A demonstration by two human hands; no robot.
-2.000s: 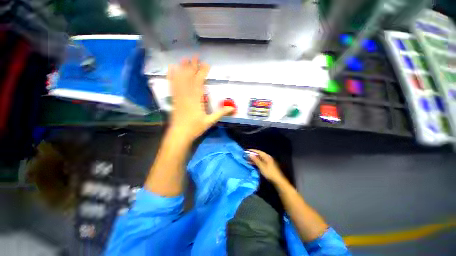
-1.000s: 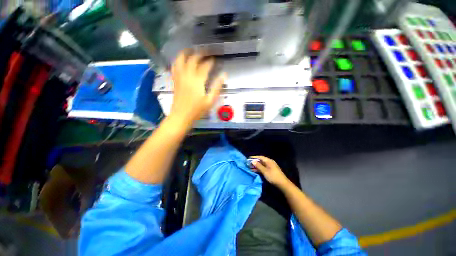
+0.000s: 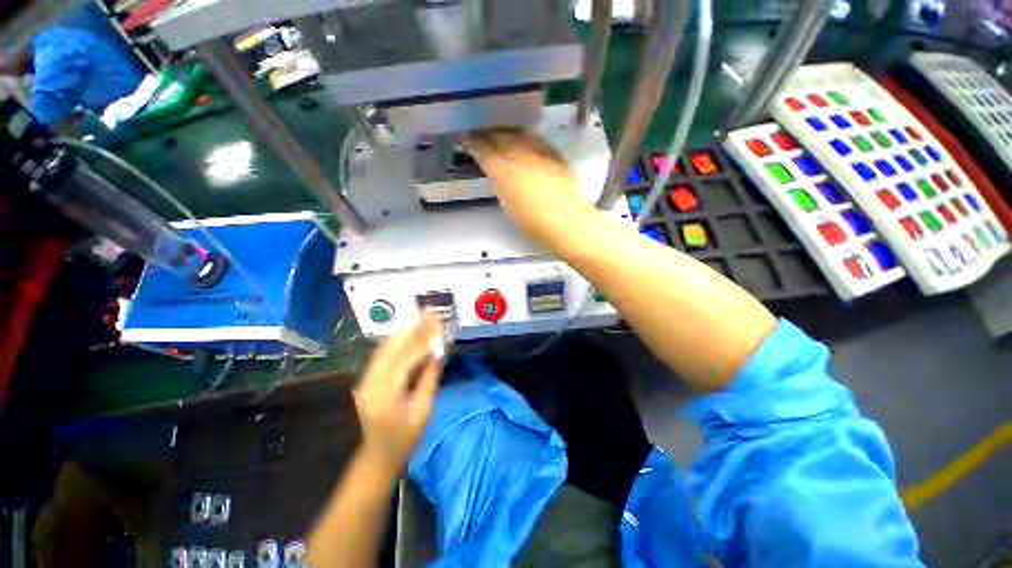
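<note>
My left hand [image 3: 391,391] is in front of the press's control panel [image 3: 366,291]. Its fingertips hold a small pale, shiny piece [image 3: 436,336], possibly a back cover; blur hides its detail. My right hand [image 3: 528,183] reaches across the press bed [image 3: 383,235] under the upper press plate [image 3: 444,83]. Its fingertips are at a small dark piece [image 3: 459,159] on the press fixture [image 3: 455,192]; whether they grip it is unclear. The plate is above the hand.
A blue box [image 3: 239,283] with a clear cylinder [image 3: 122,211] is left. A black pocketed tray [image 3: 766,273] holds glowing watches at right, beside white trays [image 3: 816,227]. The low black left tray [image 3: 222,444] bears pale pieces. Posts flank the press. A blue-sleeved person [image 3: 83,72] is at top left.
My left hand has moved back from the press bed and now holds a small pale piece. My right hand has moved from my lap up to the fixture. The view has shifted.
</note>
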